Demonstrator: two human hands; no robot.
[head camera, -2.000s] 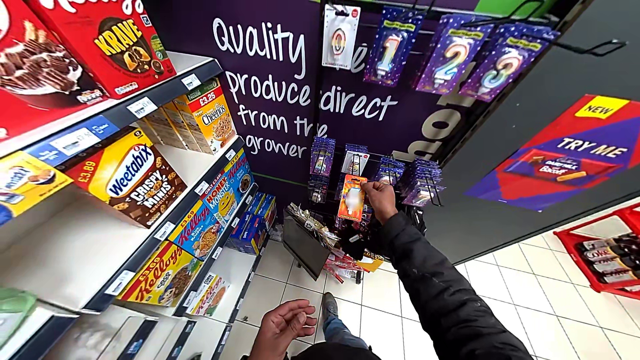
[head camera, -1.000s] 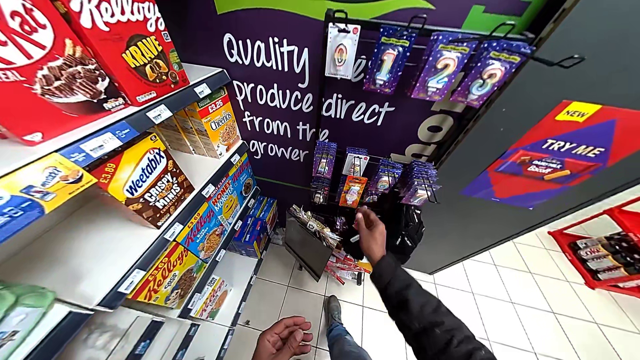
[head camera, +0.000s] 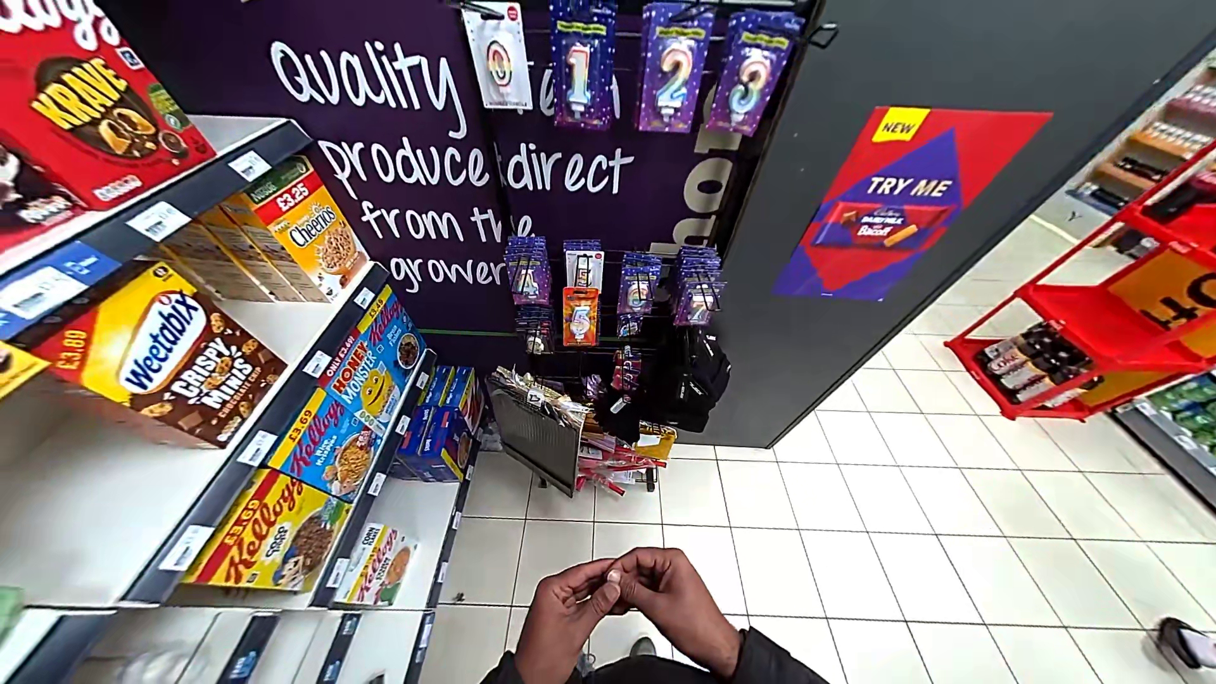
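My left hand (head camera: 567, 613) and my right hand (head camera: 673, 600) meet at the fingertips low in the middle of the view, above the tiled floor. Between the fingertips nothing can be made out for certain. Beyond them, an orange number candle pack (head camera: 580, 316) hangs on a lower hook of the purple display. Purple candle packs (head camera: 639, 284) hang beside it. Higher up hang a white candle pack (head camera: 499, 57) with a 0 and purple packs (head camera: 674, 68) with other digits.
Cereal boxes (head camera: 161, 356) stand on shelves (head camera: 218, 484) at the left. Under the candles are black fabric items (head camera: 689, 380) and a dark panel (head camera: 540, 439). A grey pillar (head camera: 845, 57) bears a red poster (head camera: 914, 199). A red rack (head camera: 1092, 318) holds bottles at the right. Part of a shoe (head camera: 1183, 641) shows lower right.
My right hand was at the orange pack, then drew back from it, and now meets my left hand low in the view. The orange pack hangs on the display.
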